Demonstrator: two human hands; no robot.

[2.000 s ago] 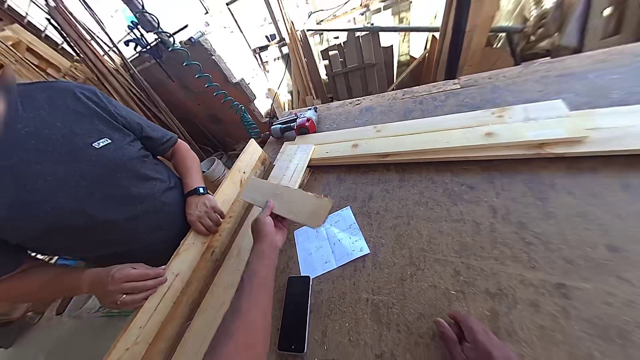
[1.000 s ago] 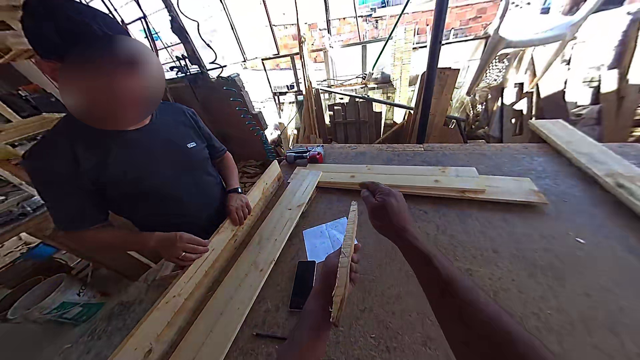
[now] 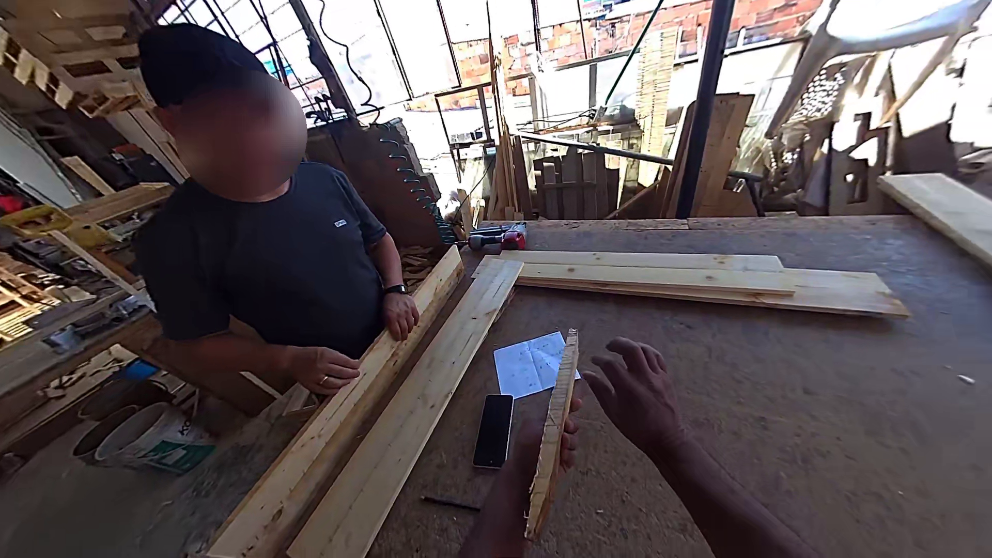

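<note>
My left hand grips a short wooden board, held on edge toward me; the board hides most of the palm. To its right my right hand is raised above the table with its fingers apart, touching nothing. Behind the short board lies a creased sheet of paper with marks on it. A black-screened phone and a dark pencil-like stick lie left of my left hand. Further left, a long plank runs along the table beside another long board, on which a co-worker's hands rest.
Several planks lie across the back of the wooden table, near a red and grey power tool. Another board sits at the right edge. The co-worker stands at the left, above buckets on the floor.
The short board has turned from lying broad side up to standing on edge in my left hand. My right hand was over the back planks a second ago and has come back nearer the short board.
</note>
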